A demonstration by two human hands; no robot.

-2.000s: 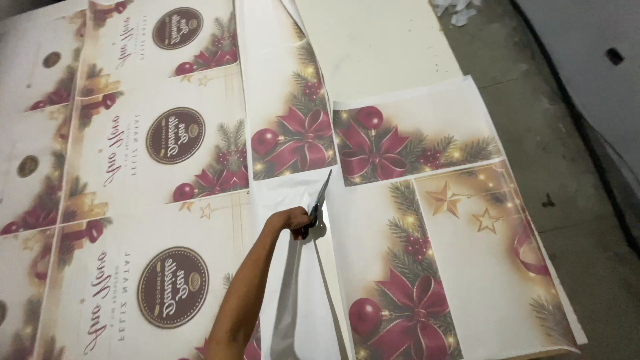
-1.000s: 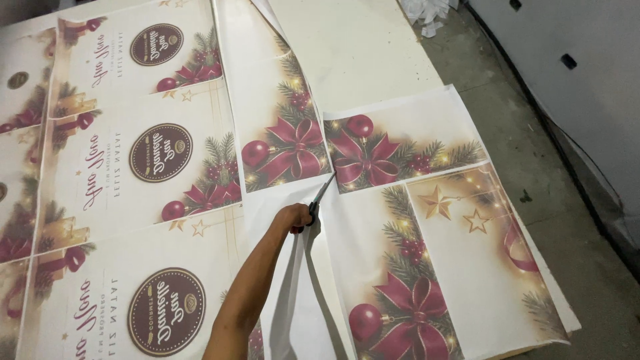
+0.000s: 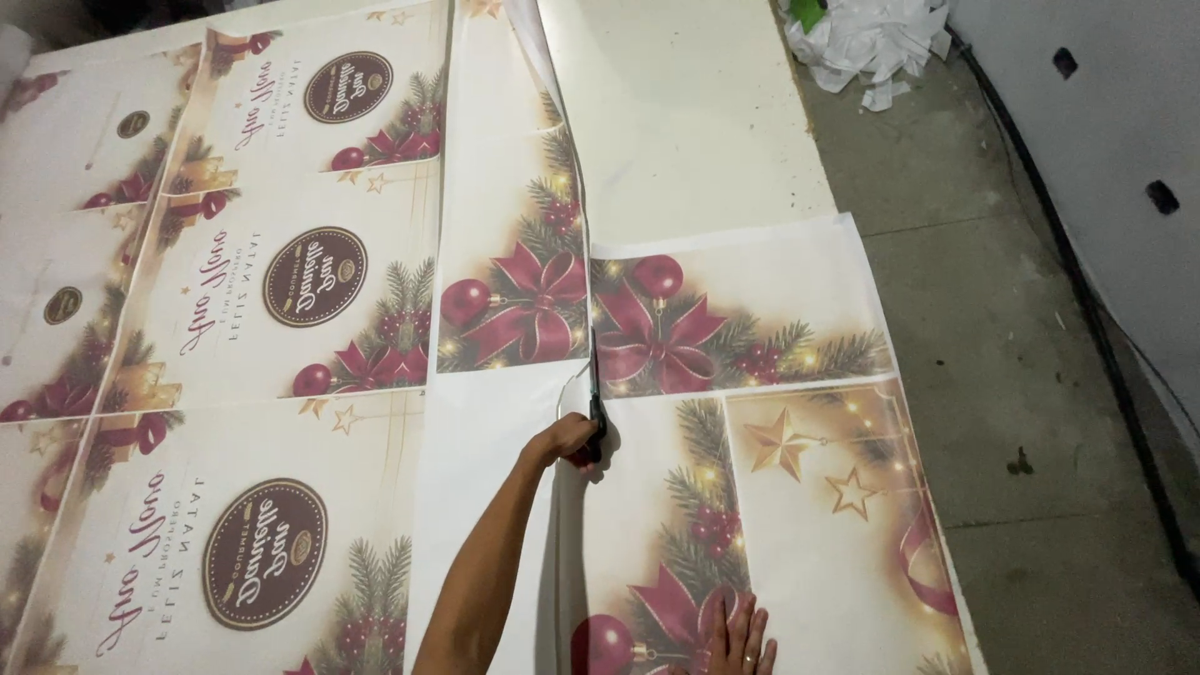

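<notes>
My left hand (image 3: 574,439) is closed around the dark handles of a pair of scissors (image 3: 595,403), whose blades point away from me. They lie at the boundary between two printed parts of a sheet, a strip with a red bow (image 3: 539,309) on the left and a part with a red bow and ornament (image 3: 661,337) on the right. Below the hand a long fold or gap runs toward the near edge. My right hand (image 3: 741,642), with a ring on one finger, lies flat on the printed sheet (image 3: 825,562) at the bottom; its wrist is out of view.
Printed panels with round brown logos (image 3: 314,277) and mirrored lettering cover the left side of the pale table (image 3: 694,112). White scraps (image 3: 867,42) are heaped beyond its far right corner. Concrete floor (image 3: 994,375) and a grey panel with dark holes (image 3: 1106,187) lie to the right.
My right hand has come into view at the bottom, on the sheet. The scissors in my left hand have moved farther along between the two bow-printed parts.
</notes>
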